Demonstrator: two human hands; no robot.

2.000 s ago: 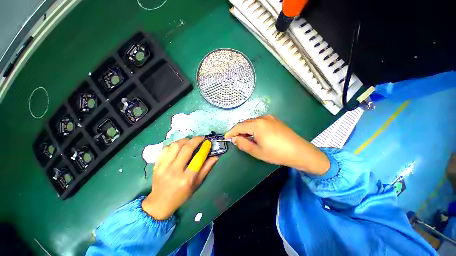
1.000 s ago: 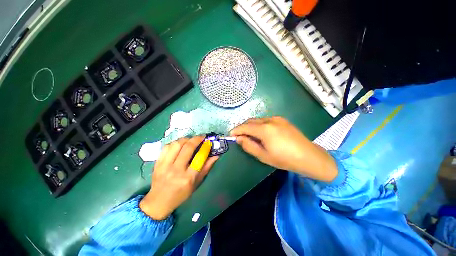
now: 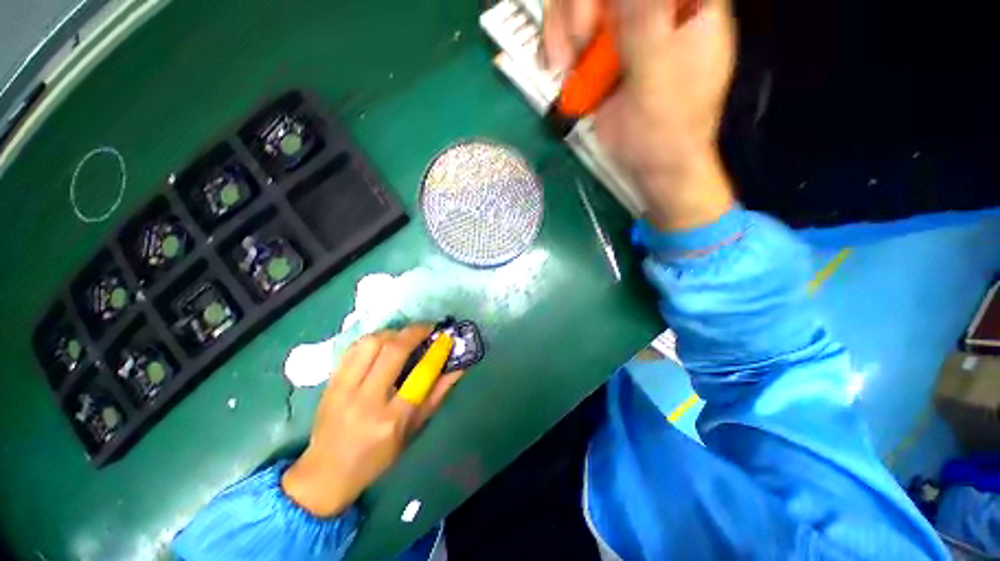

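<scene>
My left hand (image 3: pixel 367 416) rests on the mat with a yellow finger cot (image 3: pixel 425 369) on one finger. Its fingertips hold the black electronic module (image 3: pixel 463 344) flat on the mat, with a pale piece showing inside. My right hand (image 3: pixel 669 99) is raised at the top, blurred, with its fingers around the orange electric screwdriver (image 3: pixel 592 75). The screwdriver's dark lower end points down and left. Thin silver tweezers (image 3: pixel 600 232) lie on the mat below the right wrist.
The round silver screw dish (image 3: pixel 483 203) lies above the module. A black foam tray (image 3: pixel 389 219) with several modules in its pockets is at the left; its upper right pocket is empty. White slotted racks (image 3: pixel 513 33) are partly behind my right hand. White worn patches mark the green mat (image 3: pixel 526 405).
My right hand has left the module, moved up and right, and taken hold of the orange screwdriver. The thin tool now lies on the mat. The view has shifted slightly.
</scene>
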